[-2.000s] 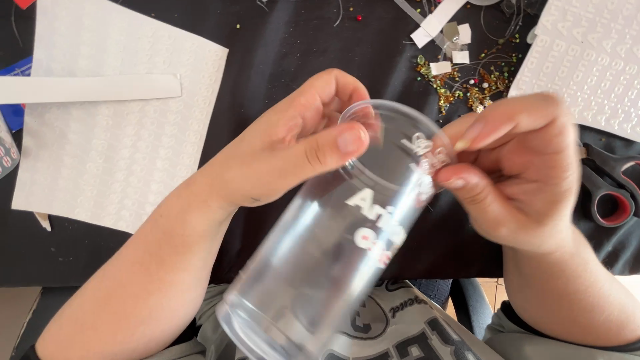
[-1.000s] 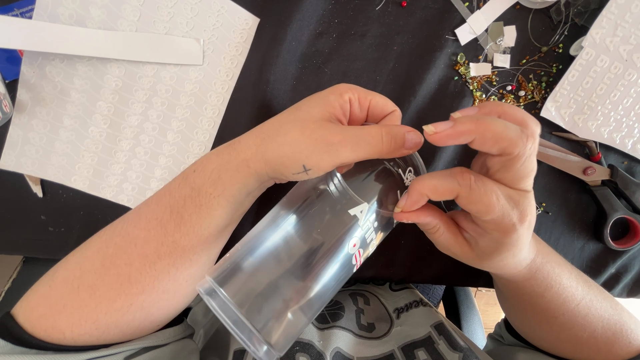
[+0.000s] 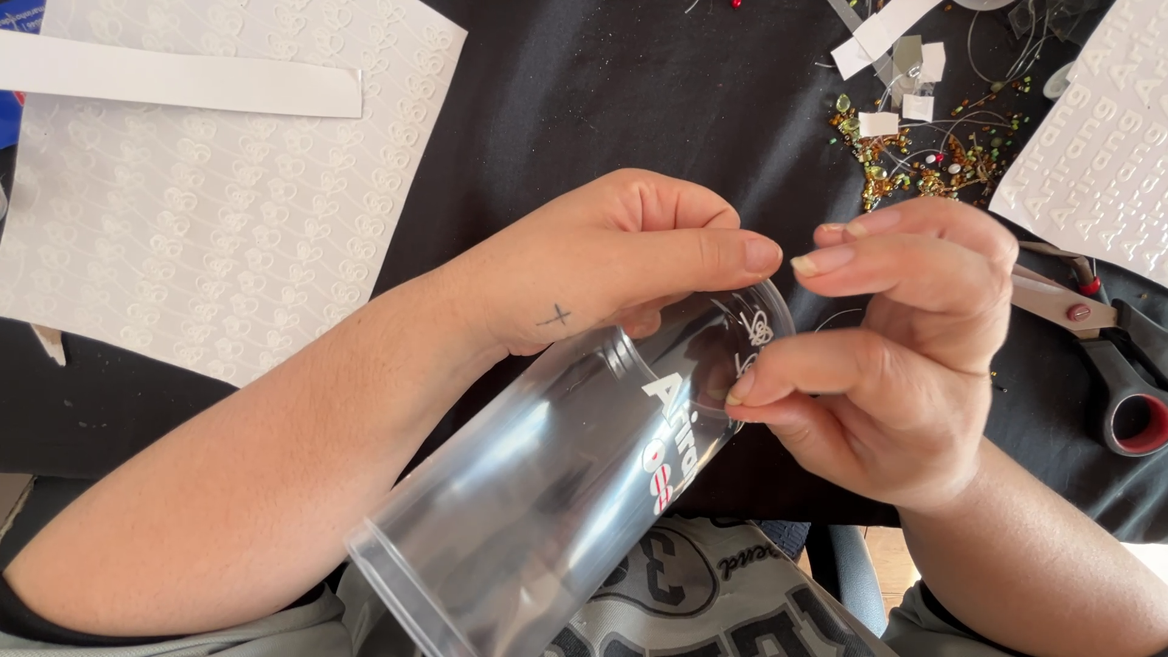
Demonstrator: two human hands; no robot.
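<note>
A clear plastic cup (image 3: 529,456) lies tilted above my lap, its rim toward the upper right. It bears white lettering and a red-and-white decal (image 3: 659,474) on its side, with small white looped decals (image 3: 757,327) near the rim. My left hand (image 3: 639,246) holds the cup at the rim, thumb outside and some fingers hidden behind or within it. My right hand (image 3: 894,338) pinches at the rim beside the looped decals with thumb and a finger, its other fingers raised. Whether a decal is between those fingertips cannot be told.
A white sheet of raised looped stickers (image 3: 228,201) lies at left under a white paper strip (image 3: 182,78). Scissors (image 3: 1086,319) rest at right below another sticker sheet (image 3: 1095,146). Loose beads (image 3: 876,173), thin thread and paper scraps (image 3: 879,124) lie at upper right on black cloth.
Two seconds ago the cup's opening faced up more; it has since turned and tilted. My left hand has moved over the rim. Since one second ago, little has changed.
</note>
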